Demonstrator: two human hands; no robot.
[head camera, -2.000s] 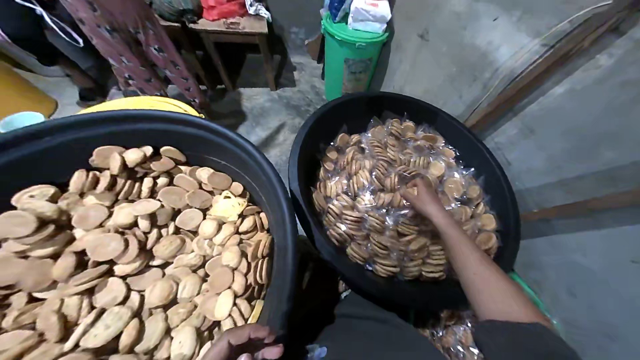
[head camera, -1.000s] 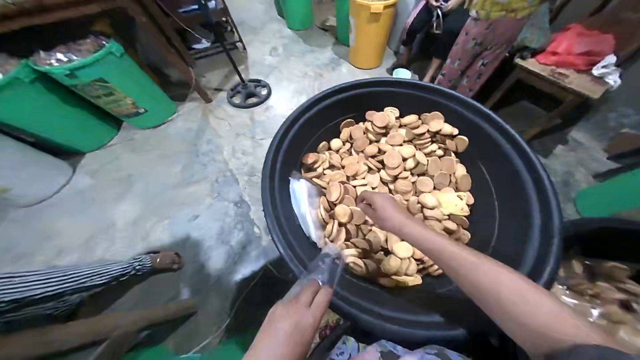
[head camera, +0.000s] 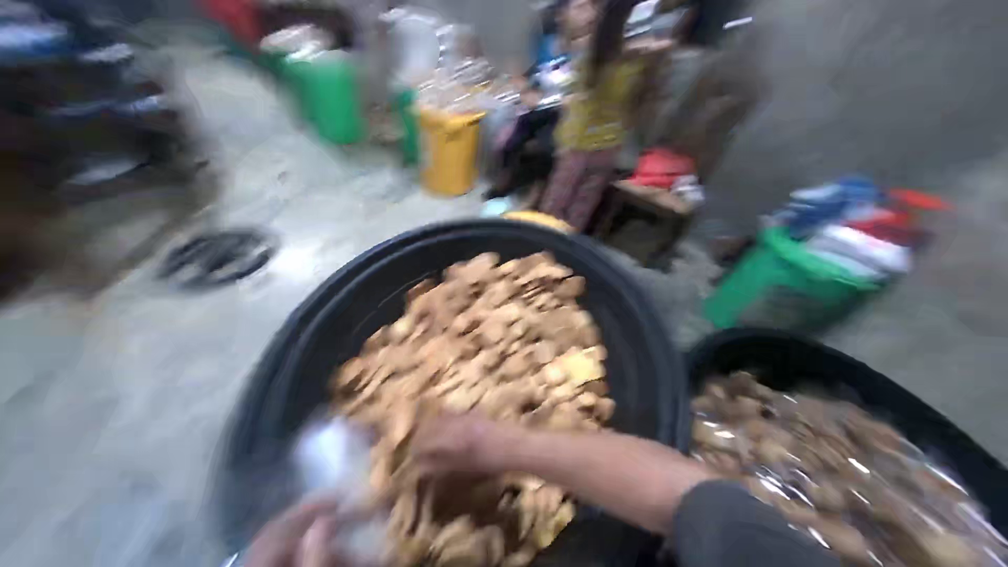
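Observation:
Motion blurs the head view. Round biscuits (head camera: 488, 339) lie heaped in a large black plastic tub (head camera: 654, 339). My right hand (head camera: 457, 445) reaches into the heap, on or among the biscuits; its fingers are too blurred to show a grip. At the tub's near left side my left hand (head camera: 295, 535) is closed on a clear plastic bag (head camera: 358, 535). A whitish plastic piece (head camera: 335, 453) lies just above that hand, at the heap's left edge. To the right, a second black tub (head camera: 890, 394) holds biscuits packed in clear bags (head camera: 835, 472).
A green bin (head camera: 787, 283) topped with cloths or bags stands beyond the second tub. Farther off are a yellow bin (head camera: 449, 150), another green bin (head camera: 327, 94), a person in a yellow top (head camera: 594, 118) and a wooden stool (head camera: 650, 197). A black round base (head camera: 220, 256) rests on the floor.
Two seconds ago my right hand was on the bagged biscuits; it is now at the loose ones. My left hand keeps the clear bag seen a second ago. The view has swung widely.

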